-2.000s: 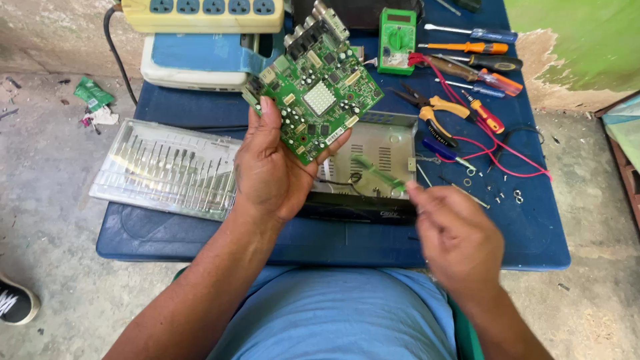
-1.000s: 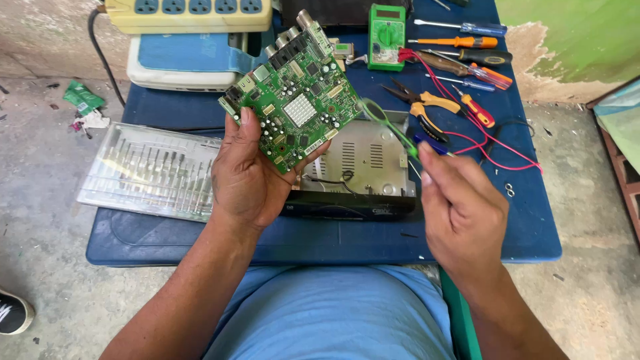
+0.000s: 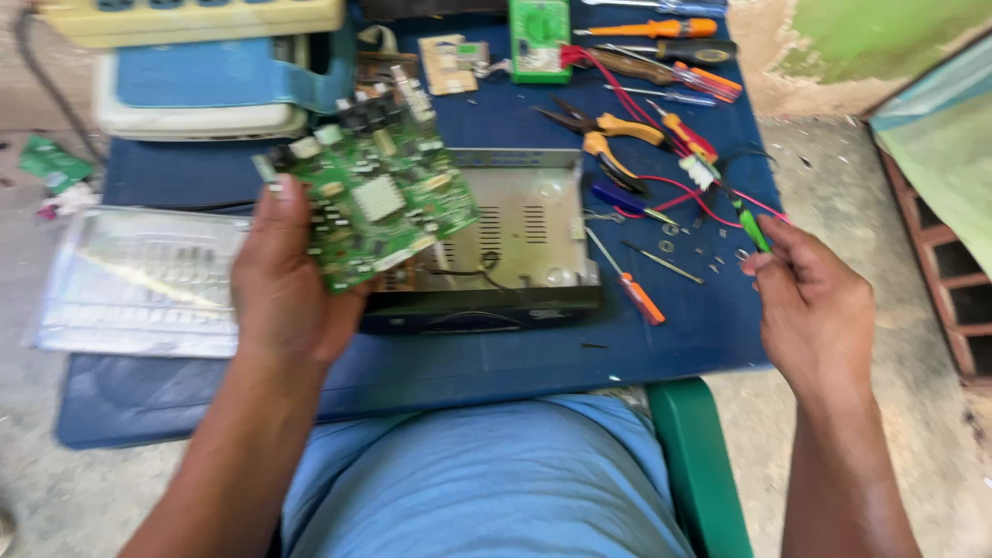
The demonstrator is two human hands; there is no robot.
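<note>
My left hand (image 3: 291, 279) grips a green circuit board (image 3: 422, 198) by its lower left side, tilted, with a pale heatsink on its face and jacks along its top edge. Behind and right of the board lies an open metal device case (image 3: 535, 198) with a black front panel. At the right, my right hand (image 3: 814, 310) holds a slim green-and-black tool (image 3: 750, 225) between thumb and fingers; its far end is near a white-and-green object (image 3: 699, 172), and its kind is unclear. A small orange-handled screwdriver (image 3: 642, 298) rests between the case and my right hand.
Yellow-handled pliers (image 3: 612, 128), a green multimeter (image 3: 540, 39) with red leads and several screwdrivers (image 3: 659, 29) lie on the blue table (image 3: 480, 356). Left are a clear tool case (image 3: 139, 310) and a yellow power strip (image 3: 194, 22). A green chair (image 3: 701, 465) stands at the front.
My right hand has moved right with the green-and-black tool, away from the circuit board and over the table's right edge. My left hand still holds the board.
</note>
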